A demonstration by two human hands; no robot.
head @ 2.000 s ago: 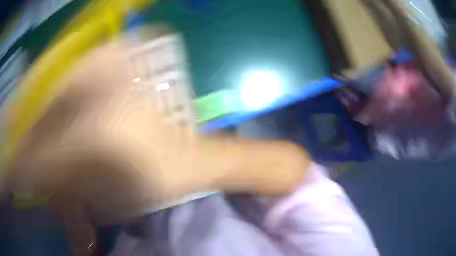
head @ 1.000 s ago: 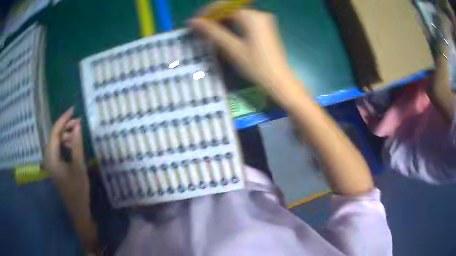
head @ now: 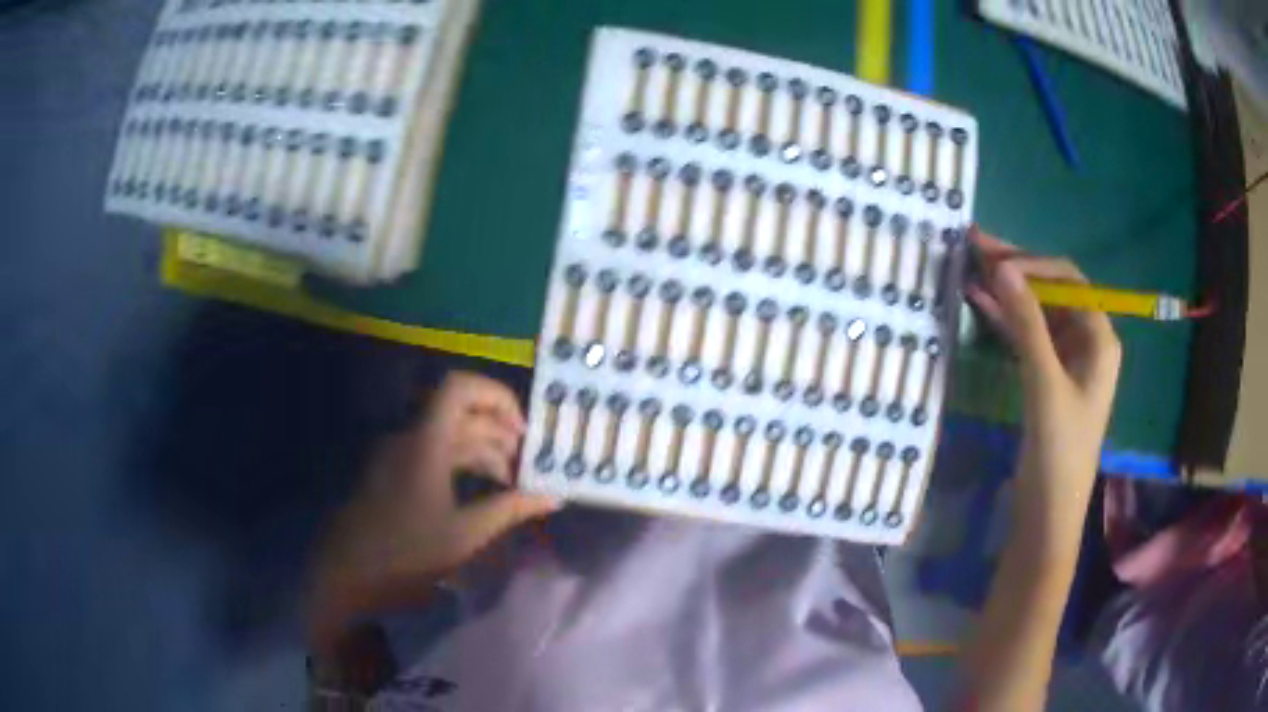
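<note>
A white foam tray (head: 751,299) with four bands of paired dark discs joined by tan strips is in front of me, slightly tilted, over the bench's front edge. My left hand (head: 452,487) grips its lower left corner with the thumb at the edge. My right hand (head: 1050,313) holds its right edge and also has a yellow probe pen (head: 1099,298) between the fingers, its pale end cap pointing right. Some discs shine brightly.
A thick stack of similar trays (head: 264,111) is at the upper left of the green bench (head: 515,84). Yellow edging tape (head: 417,335) runs along the front. A blue stick (head: 1047,104) and another tray (head: 1112,35) lie at the upper right. A neighbour's pink sleeve (head: 1182,536) is lower right.
The view has swung left, so the bench shows further right. My left hand, apart from the tray before, now grips its corner. The right hand has moved from the tray's top corner down its right edge.
</note>
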